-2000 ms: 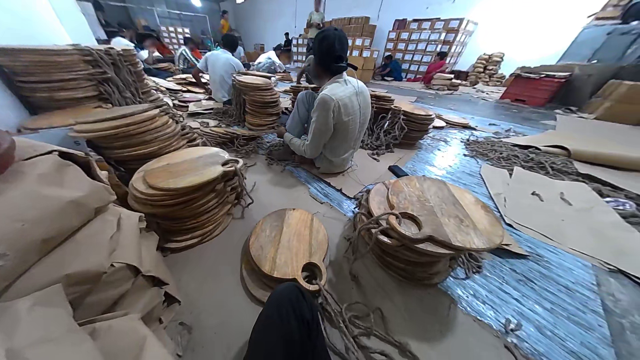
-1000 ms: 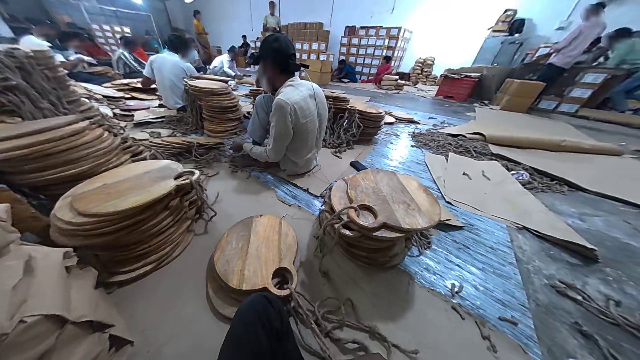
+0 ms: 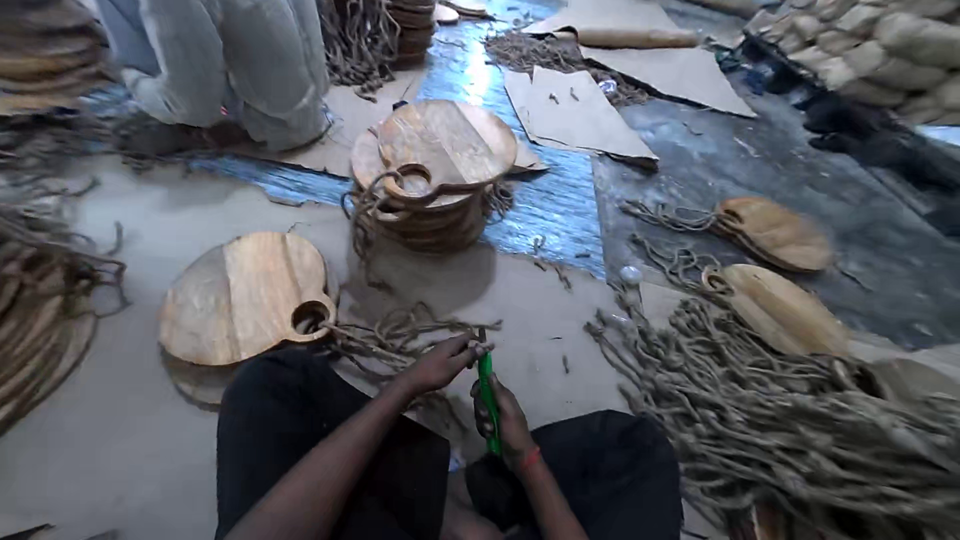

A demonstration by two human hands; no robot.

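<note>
My right hand (image 3: pixel 504 420) is closed round the green handle of a hand tool (image 3: pixel 489 397), held upright between my knees; its kind cannot be told. My left hand (image 3: pixel 448 362) is at the tool's dark upper end, its fingertips gathered there; whether they pinch a rope end is too blurred to tell. Left of my hands lies a round wooden board (image 3: pixel 244 300) with a ringed handle, on top of another board. Brown rope (image 3: pixel 390 337) is looped through its handle hole and trails towards my left hand.
A stack of roped round boards (image 3: pixel 450 142) stands ahead, near a seated person (image 3: pixel 232 67). On the right lie a large heap of rope (image 3: pixel 795 420) and more wooden boards (image 3: pixel 780 307). Brown paper sheets (image 3: pixel 577 112) lie further off. Another stack (image 3: pixel 37 337) is at the left edge.
The view has tilted down and to the right. Both my hands and the green-handled tool are now in view; neither earlier frame shows them near the board.
</note>
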